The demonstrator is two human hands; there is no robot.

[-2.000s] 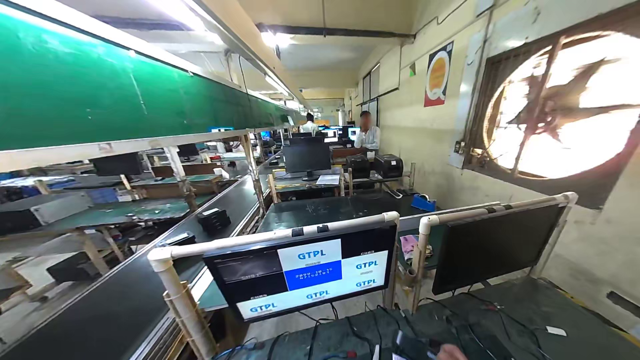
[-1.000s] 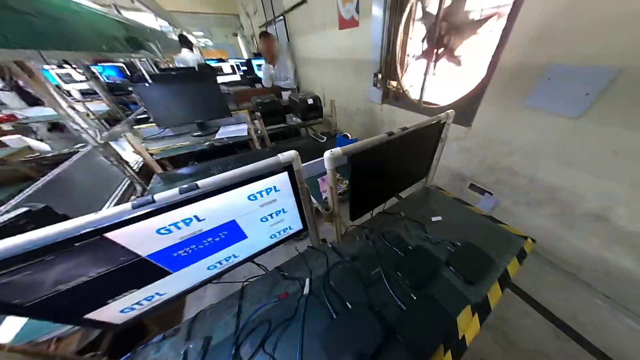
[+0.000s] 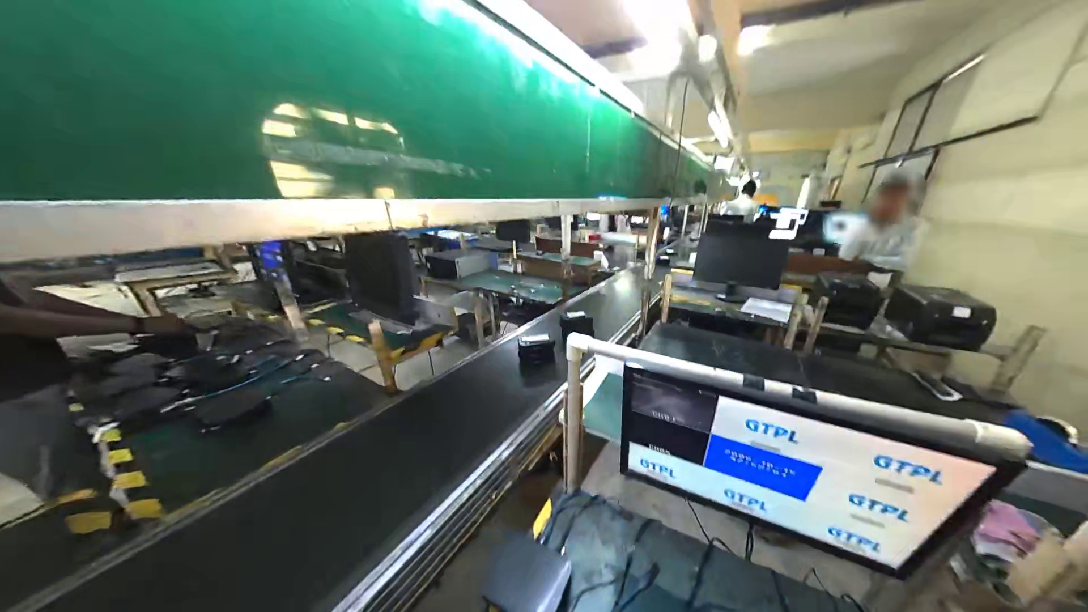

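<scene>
Neither my left hand nor my right hand shows in the head view. A monitor (image 3: 765, 484) with a lit, tiled picture hangs on a frame of pale pipe (image 3: 697, 357) at the lower right. Below it, black cables (image 3: 629, 561) lie over a dark green tabletop. A dark flat box (image 3: 527, 574) is at that table's left end, at the bottom of the view. Left of the table runs a black conveyor belt (image 3: 340, 501), with small black devices (image 3: 536, 349) on it.
Across the belt, a person's arms (image 3: 93, 319) reach over a table (image 3: 289, 425) of black devices and cables. A green panel (image 3: 340, 102) hangs above. Farther back are a dark monitor (image 3: 742, 255), black printers (image 3: 939, 316) and another person (image 3: 884, 225) by the wall.
The view has swung left from the wall fan to the conveyor. The hand at the bottom edge two seconds ago is out of view now.
</scene>
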